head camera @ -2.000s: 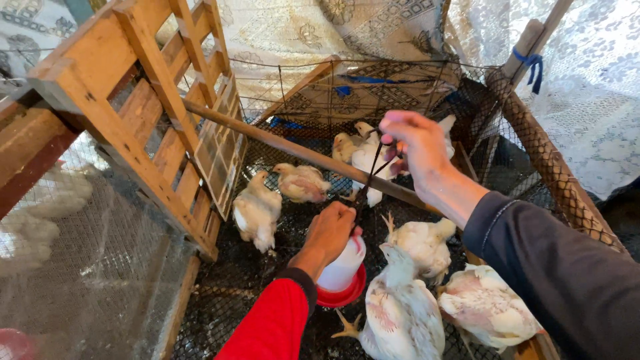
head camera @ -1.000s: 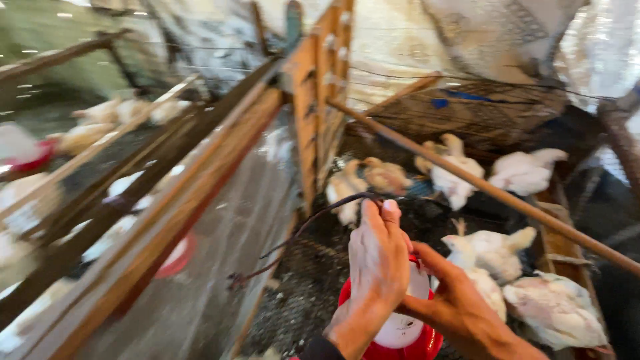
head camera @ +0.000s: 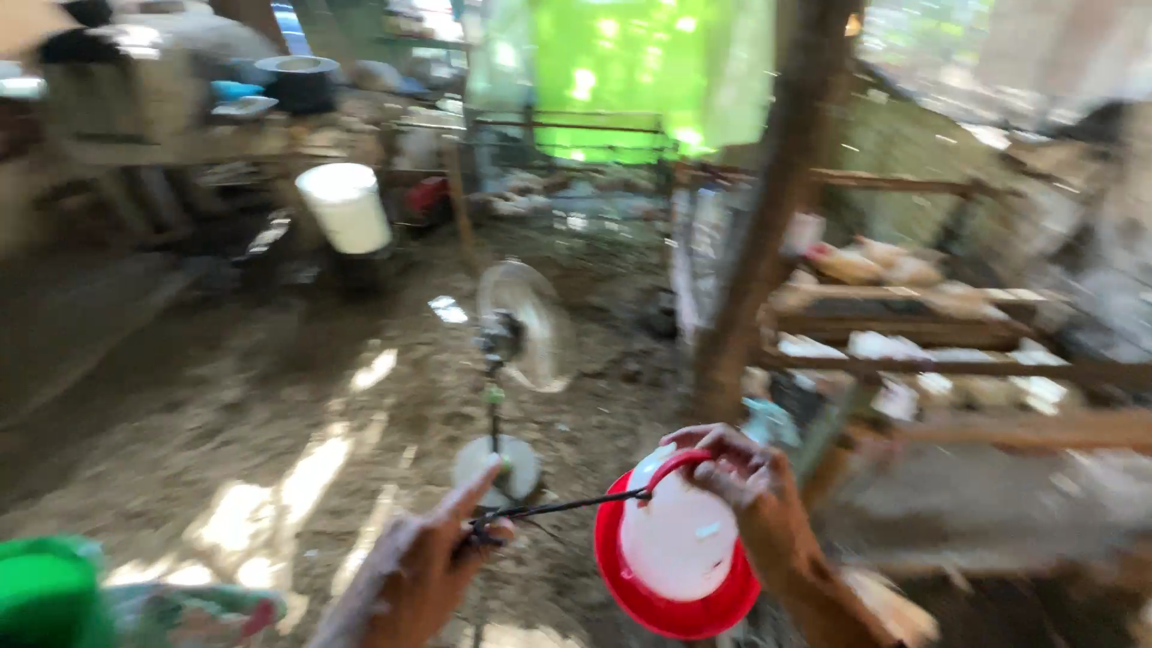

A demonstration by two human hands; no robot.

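Note:
My right hand (head camera: 747, 477) grips the curved red handle (head camera: 677, 470) of a poultry drinker (head camera: 679, 549) with a white body and a red round base. A dark cord (head camera: 576, 504) runs from that handle to my left hand (head camera: 432, 549), which holds its other end, index finger pointing forward. The drinker hangs tilted at the lower right of the view. Motion blur softens the details.
A pedestal fan (head camera: 517, 328) stands on the dirt floor ahead. Beyond it at left is a white bucket (head camera: 346, 209). A wooden post (head camera: 765, 216) rises at right beside pens holding chickens (head camera: 886, 265). Something green (head camera: 45, 585) lies lower left.
The view has swung away from the pen with the wooden slatted gate toward the dirt floor. The drinker, earlier low among the chickens, is now held up outside by its handle.

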